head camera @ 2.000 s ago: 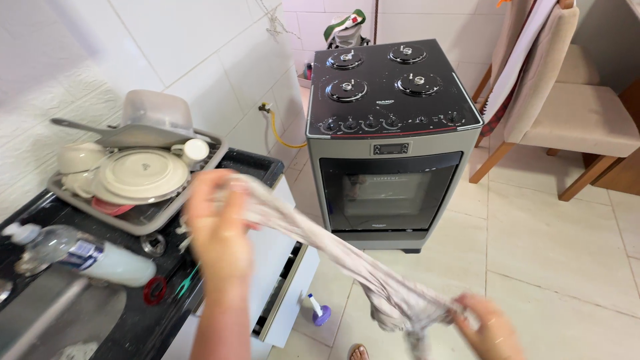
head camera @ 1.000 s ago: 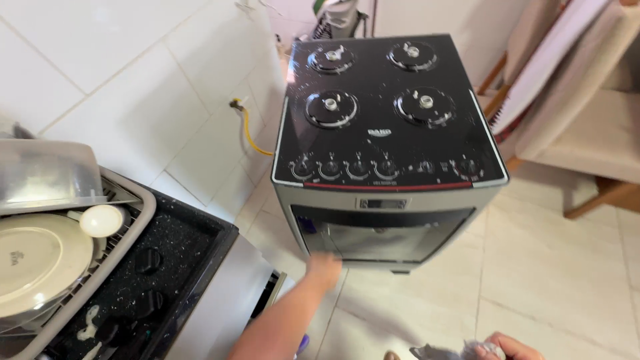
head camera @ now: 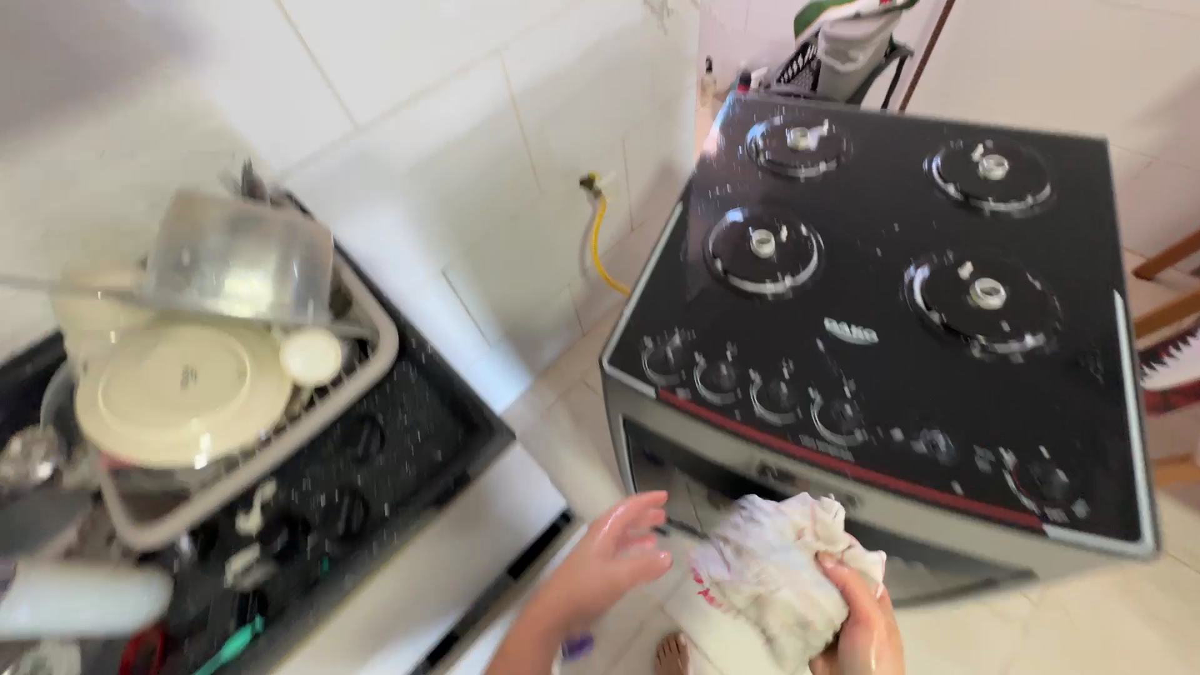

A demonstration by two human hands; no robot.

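Note:
A bunched whitish cloth (head camera: 783,572) with small red marks is gripped in my right hand (head camera: 864,609), in front of the stove's oven door. My left hand (head camera: 619,558) is just left of the cloth, fingers apart, holding nothing; a narrow gap shows between it and the cloth. Behind both hands stands the gas stove, its black glass top (head camera: 872,225) bearing bare burners without grates. Whitish wet-looking spots and drops lie around the burners. Round marks show at the knob places along the front edge.
At left, a dish rack (head camera: 375,361) on the black speckled counter (head camera: 422,422) holds a plate (head camera: 187,384), a metal pan (head camera: 239,258) and a white cup. Several black knob-like parts and a green-handled item (head camera: 232,647) lie near it. A yellow gas hose (head camera: 600,239) runs from the wall behind the stove.
Two seconds ago the cloth was stretched between both hands; now it is bunched in my right hand. My left hand, over the stove's front one second ago, is now beside the cloth. The view has shifted.

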